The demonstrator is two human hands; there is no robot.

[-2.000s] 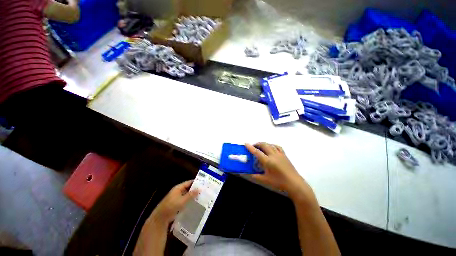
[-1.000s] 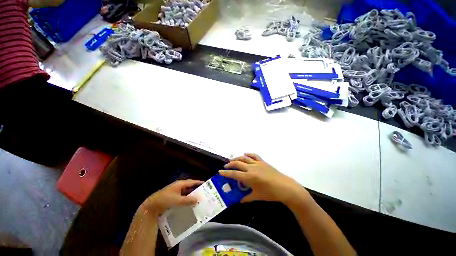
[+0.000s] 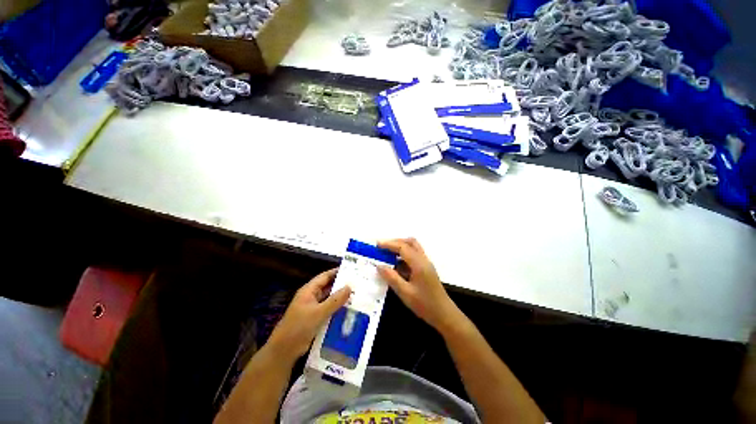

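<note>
A white and blue window box [image 3: 365,286] is held upright above my lap, near the bench's front edge. The blue insert tray [image 3: 344,338] with a white piece shows through its window. My left hand [image 3: 313,308] grips the box's left side, thumb on the front. My right hand [image 3: 412,280] is at the upper right side, fingers by the blue top flap. The fingers behind the box are hidden.
Flat retail boxes [image 3: 414,124] lie piled on the bench, beside a large heap of cables [image 3: 580,62]. A single cable [image 3: 617,199] lies at right. A brown carton [image 3: 269,41] and smaller cable heap [image 3: 170,76] stand at back left. A red stool [image 3: 99,310] is low left.
The blue tray, earlier in my right hand outside the box, is now inside it. The box has turned more upright. The view has shifted, and the neighbour at left is mostly out of the picture.
</note>
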